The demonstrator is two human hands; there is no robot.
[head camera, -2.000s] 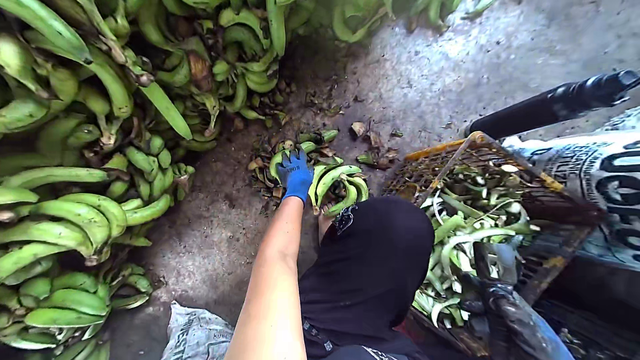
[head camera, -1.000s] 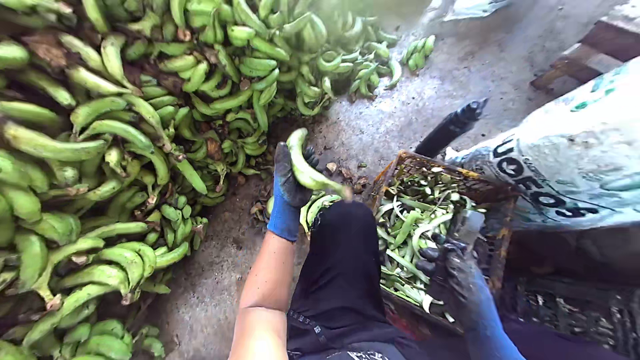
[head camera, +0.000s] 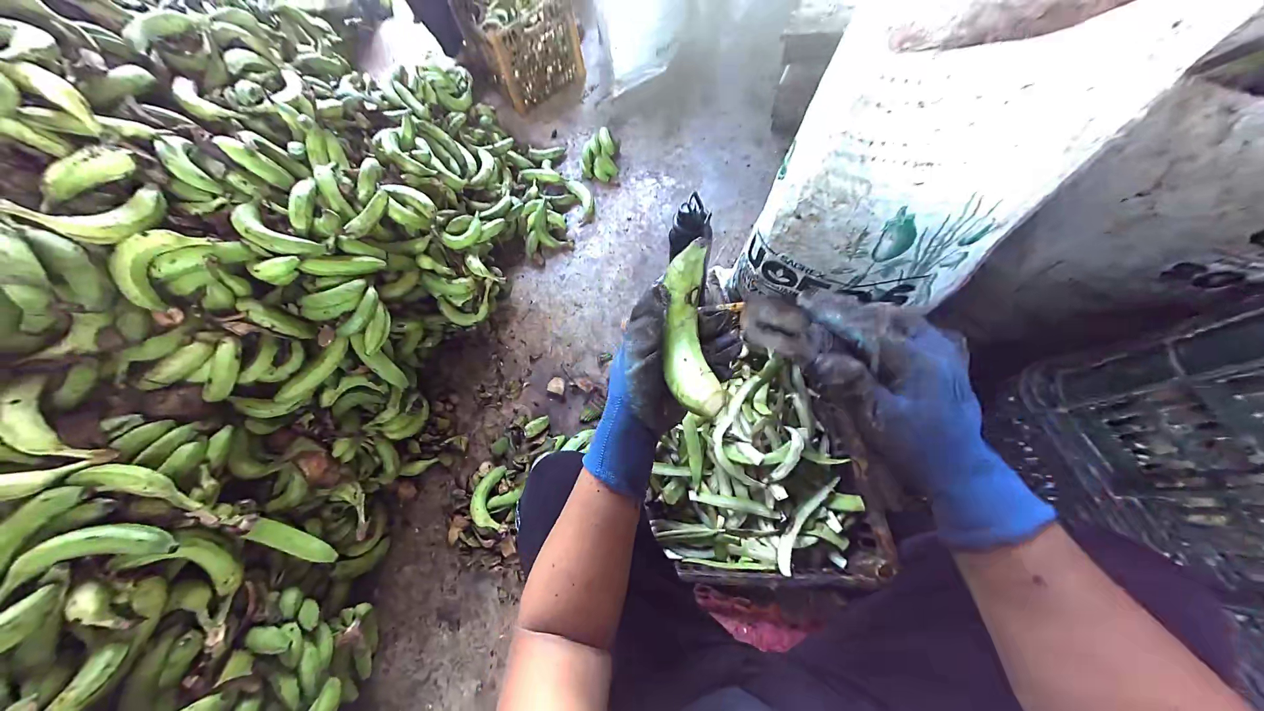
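Gloved in blue and black, my left hand [head camera: 644,365] is closed around a green plantain [head camera: 686,341], held upright over a crate. My right hand [head camera: 889,395], in a matching glove, grips a small peeling tool [head camera: 775,326] that is blurred and partly hidden by the fingers; it is just right of the plantain. Below both hands, green peel strips [head camera: 750,494] fill the crate [head camera: 874,538]. A black cylindrical object [head camera: 689,222] stands behind the plantain's tip.
A large heap of green plantains [head camera: 296,267] covers the left side. A printed white sack [head camera: 918,148] stands at the upper right, above a dark plastic crate [head camera: 1165,425]. A yellow crate [head camera: 533,59] is at the back. Loose plantains [head camera: 484,499] lie by my knee.
My left hand has gone from reaching to the floor plantains to holding one over the crate of peels. My right hand has come up beside it with the tool. The view has swung markedly.
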